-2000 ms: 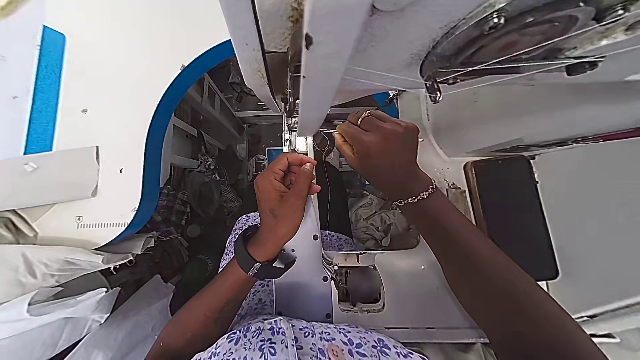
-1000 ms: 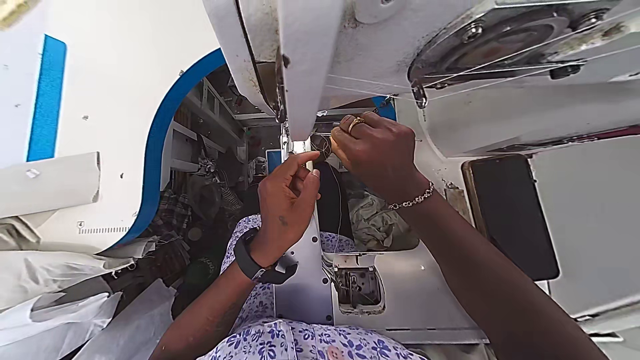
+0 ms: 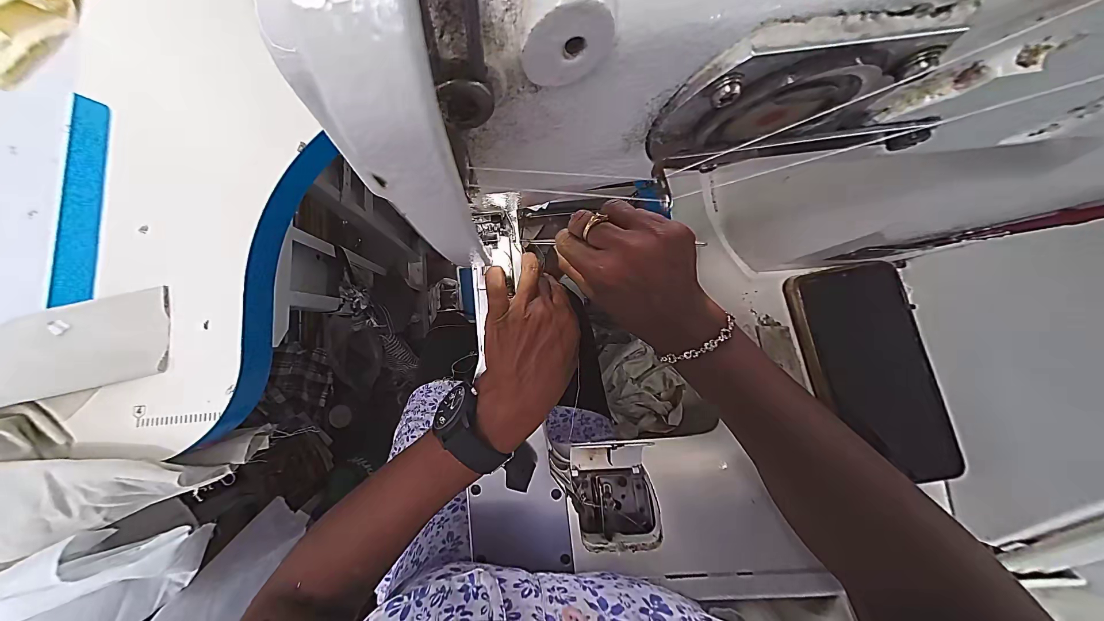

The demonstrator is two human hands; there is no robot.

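Beneath the head of a white industrial sewing machine, both hands are close together near its needle area. My left hand, with a black watch on the wrist, has its fingertips at the narrow machine bed; whether they pinch anything is hidden. My right hand, wearing a ring and a chain bracelet, is closed around a thin metal rod, possibly a tweezer or screwdriver shaft, whose end sticks out past the knuckles. White threads run across above the right hand. A thin thread hangs below the hands.
A dark smartphone lies on the machine table at right. An open cover shows machine parts near the lap. Crumpled fabric lies in the opening beneath. At left are a blue-edged white tabletop, pale cloth and a lower area with fabrics.
My left hand's fingers, bent together at the bed earlier, now extend forward toward the needle area. My right hand stays close beside it. The view is nearer the machine head.
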